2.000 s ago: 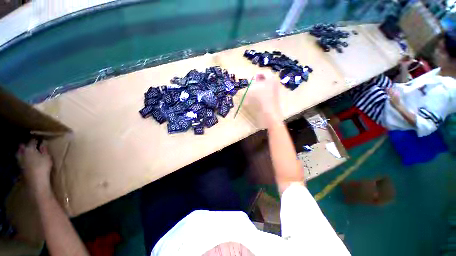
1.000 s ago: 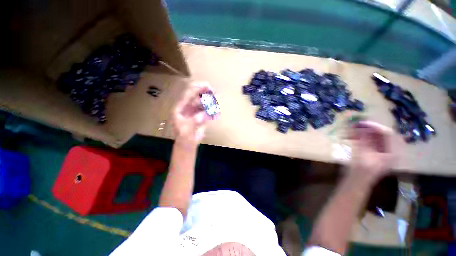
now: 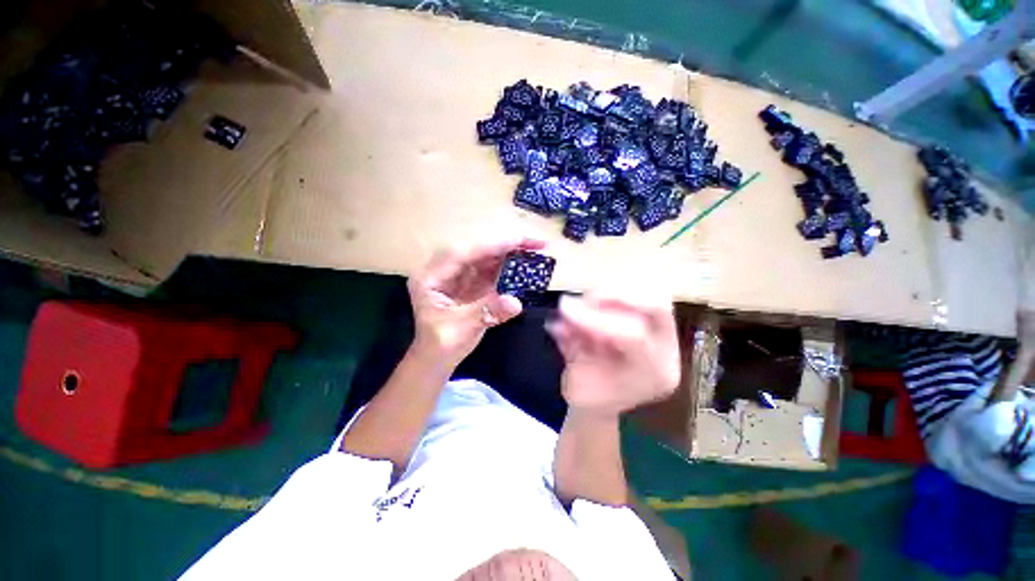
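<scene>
My left hand (image 3: 460,301) holds a squarish black plastic block (image 3: 527,274) between thumb and fingers, its face with pale dots turned up, over the bench's front edge. My right hand (image 3: 616,346) is just right of the block, blurred, fingers curled; whether it holds anything cannot be told. The central heap of black parts (image 3: 613,159) lies on the cardboard-covered bench (image 3: 375,148) beyond my hands. A thin green strip (image 3: 712,209) lies at the heap's right side.
A large carton (image 3: 297,45) with black parts stands at left, one loose part (image 3: 225,132) near it. Two smaller heaps (image 3: 829,187) lie right. Below the bench are an open carton (image 3: 749,437), a red stool (image 3: 85,380) and a person in striped clothing (image 3: 959,380).
My left hand has left the large carton and brought a block to the front of the bench. My right hand has moved back from beside the green strip towards the block.
</scene>
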